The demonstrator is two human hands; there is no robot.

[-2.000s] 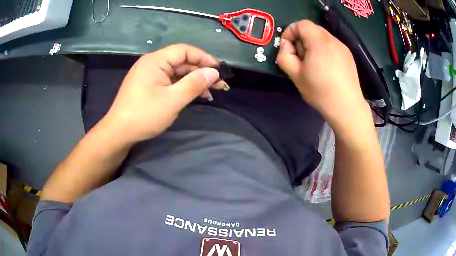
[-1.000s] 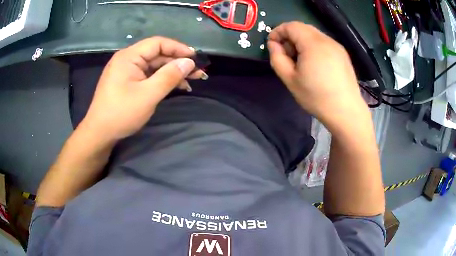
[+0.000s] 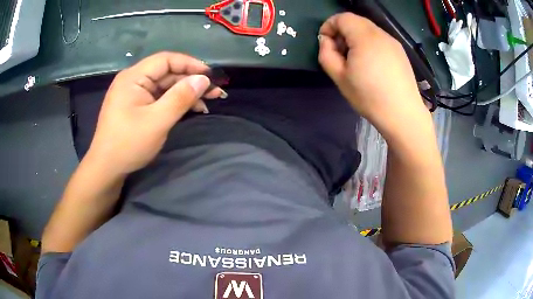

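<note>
My left hand (image 3: 155,105) pinches a small black part (image 3: 218,76) between thumb and fingers, just in front of the bench edge. My right hand (image 3: 365,64) is over the bench edge with thumb and index finger brought close together; whether a tiny part is between them cannot be told. A red probe thermometer housing (image 3: 238,14) lies on the dark green bench between and beyond my hands, its metal stem (image 3: 153,14) pointing left. Small white parts (image 3: 261,47) lie scattered beside it, left of my right hand.
A black electric screwdriver (image 3: 403,41) with its cord is right of my right hand. Beyond it are a white cloth (image 3: 460,57) and red-handled pliers (image 3: 432,17). A white tray (image 3: 20,29) is at far left. Clear trays (image 3: 369,166) with red items are below the bench.
The view has shifted, so the bench items sit further left and higher. My right hand has moved right, away from the white parts. My left hand still holds the black part.
</note>
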